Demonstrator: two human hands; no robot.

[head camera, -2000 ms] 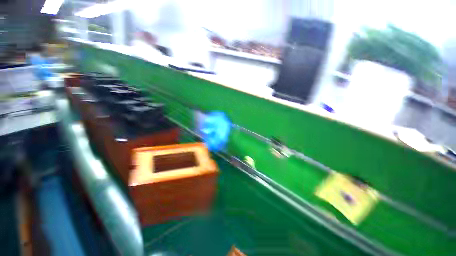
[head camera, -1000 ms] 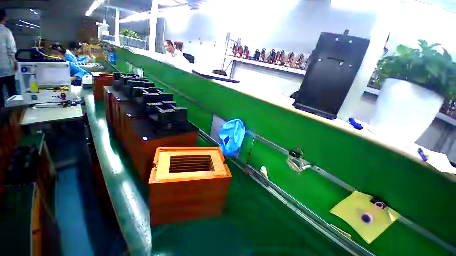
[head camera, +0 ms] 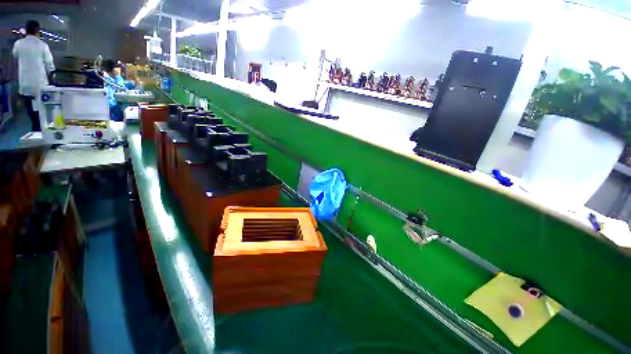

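Neither of my hands is in the picture. Nearest in front of me, a stack of wooden frames (head camera: 268, 280) stands on the dark-green bench (head camera: 346, 314). It is orange-brown, with a lighter top and a slatted dark rectangular opening. Just behind it stand more brown stacks with black tops (head camera: 225, 200). Black blocky subassemblies (head camera: 242, 164) sit on these in a row running away down the bench.
A green back panel with metal rails runs along the right, holding a crumpled blue bag (head camera: 327, 193), a metal clip (head camera: 418, 228) and a yellow card (head camera: 513, 309). A black panel (head camera: 470, 107) and white plant pot (head camera: 573, 162) stand on the ledge. A person in white (head camera: 33, 66) is far left.
The blur of the earliest frame is gone. The view has shifted slightly, so the stack and bench things appear a little further right and lower. The far-left person shows more fully.
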